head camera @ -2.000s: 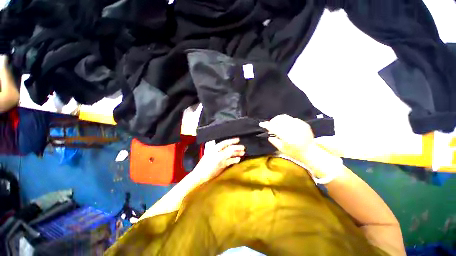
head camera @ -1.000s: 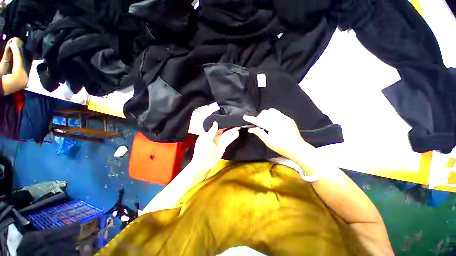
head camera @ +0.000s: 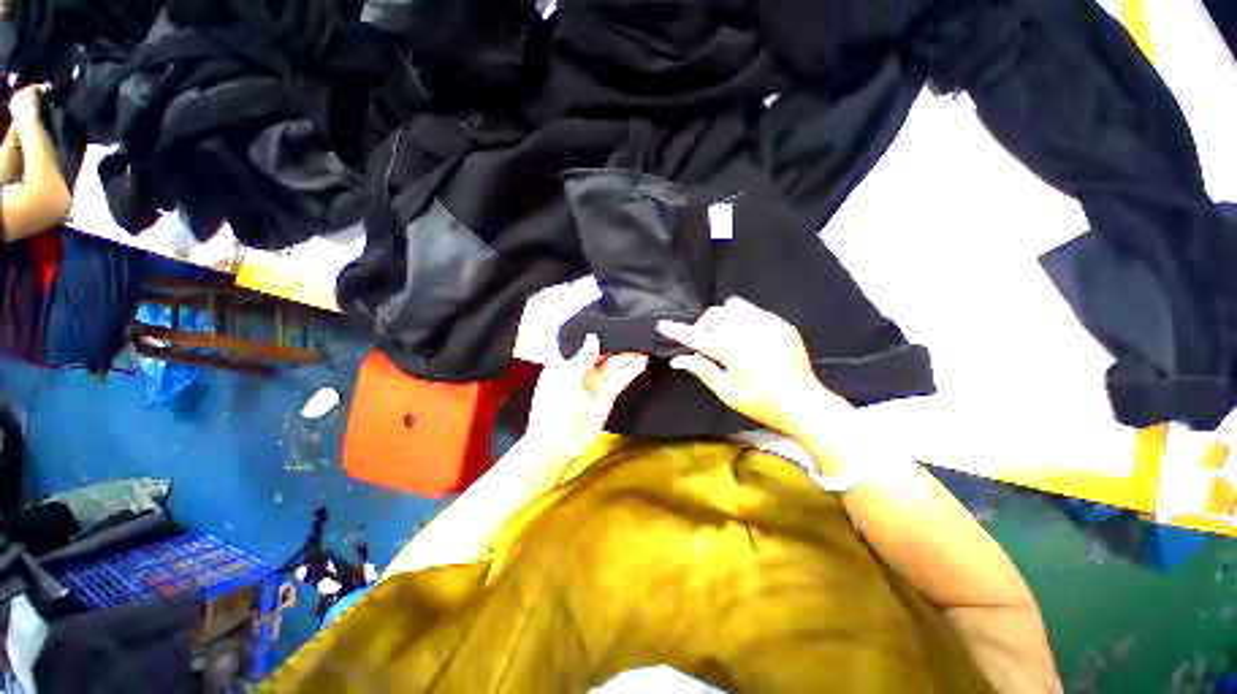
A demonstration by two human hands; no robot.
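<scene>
A black garment point(head camera: 800, 285) lies over the table's near edge in front of me, with a greyer pocket-like panel point(head camera: 631, 244) and a small white label point(head camera: 720, 220) on it. Its straight folded band point(head camera: 868, 376) runs along the near edge. My left hand point(head camera: 577, 396) pinches the band's near edge from the left. My right hand point(head camera: 746, 355) pinches the band just to the right, fingertips close to the left ones. I cannot tell whether a small tool is in the right hand.
A black garment heap point(head camera: 217, 109) covers the far left. Another dark garment point(head camera: 1140, 298) lies at right on the white table point(head camera: 977, 298). A red stool point(head camera: 414, 427) and blue crate point(head camera: 170, 576) stand below left. Another person's arm point(head camera: 38, 176) shows at far left.
Since the first frame my left hand has come up to pinch the band beside my right hand, and the band is bunched there. Over the last second the hands have barely moved.
</scene>
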